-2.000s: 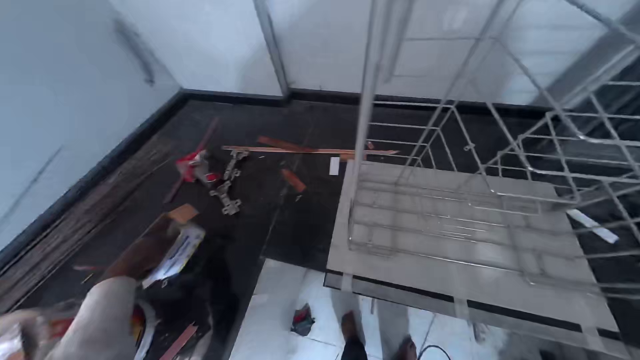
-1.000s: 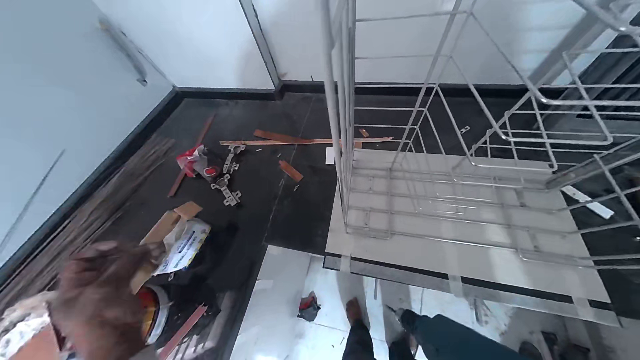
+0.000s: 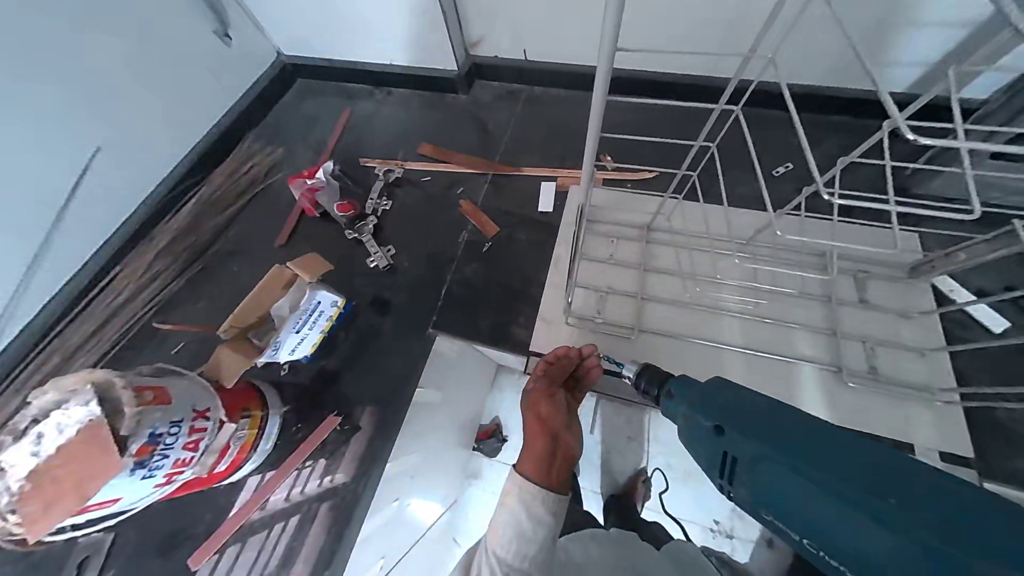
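My left hand [image 3: 558, 408] is raised near the middle of the view, its fingertips pinched together beside the bit of a dark green power drill [image 3: 768, 456]. Whether a small screw sits between those fingers is too small to tell. The drill comes in from the lower right with its chuck [image 3: 650, 381] towards my left hand. My right hand is not visible; the drill's handle is outside the view. Behind the drill stands a wire rack [image 3: 720, 288] on a pale board [image 3: 552, 304]. An opened box of drywall screws [image 3: 308, 324] lies on the dark surface to the left.
A Fevicol bucket [image 3: 184, 440] is at the lower left. Metal hinges [image 3: 372, 240], a red-and-white packet [image 3: 316, 188], and wood strips [image 3: 264, 492] lie on the dark surface [image 3: 416, 296]. White walls [image 3: 368, 32] border it. The tiled floor [image 3: 448, 416] shows below.
My left hand has moved right, from beside the screw box and bucket to the drill's bit. The drill now reaches into the middle; a second ago only part of it showed at the bottom.
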